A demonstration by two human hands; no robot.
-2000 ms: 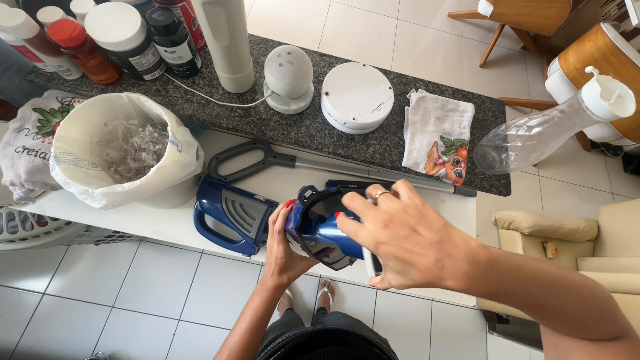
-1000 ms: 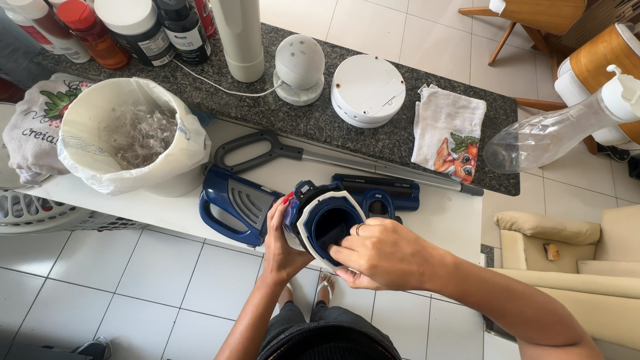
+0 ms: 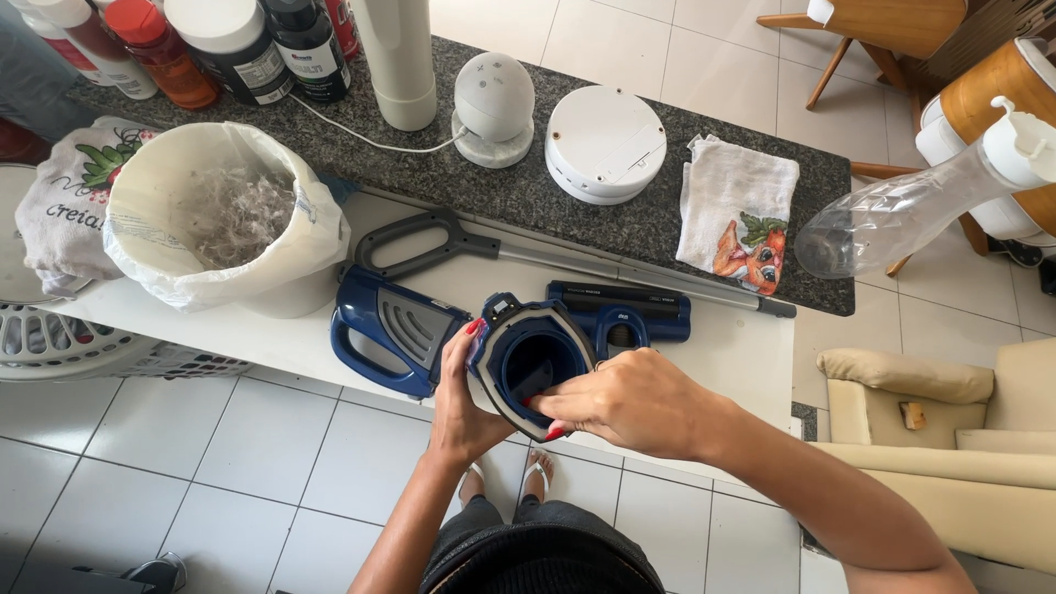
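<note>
My left hand (image 3: 464, 404) grips the side of a blue vacuum cleaner dust cup (image 3: 492, 355), whose open mouth faces up toward me. The fingers of my right hand (image 3: 631, 402) reach into that mouth; whether they pinch anything inside is hidden. Left of the cup lies the blue and grey vacuum body (image 3: 410, 330) with its loop handle. Behind the cup rests the blue floor head (image 3: 664, 313), and a grey handle with a metal tube (image 3: 561, 261) stretches along the white surface. A lined bin (image 3: 289, 239) holding grey fluffy dust stands at the left.
On the granite counter (image 3: 511, 198) are a white smart speaker (image 3: 494, 99), a round white device (image 3: 605, 144), a folded cloth (image 3: 734, 206), a clear plastic bottle (image 3: 874, 219) and several supplement containers (image 3: 235, 49). A laundry basket (image 3: 82, 346) sits below left, and a beige sofa (image 3: 932, 470) at right.
Two seconds ago my right hand was over a blue part at the cup's mouth. Now the mouth is uncovered and turned up toward me, with my right fingers inside it.
</note>
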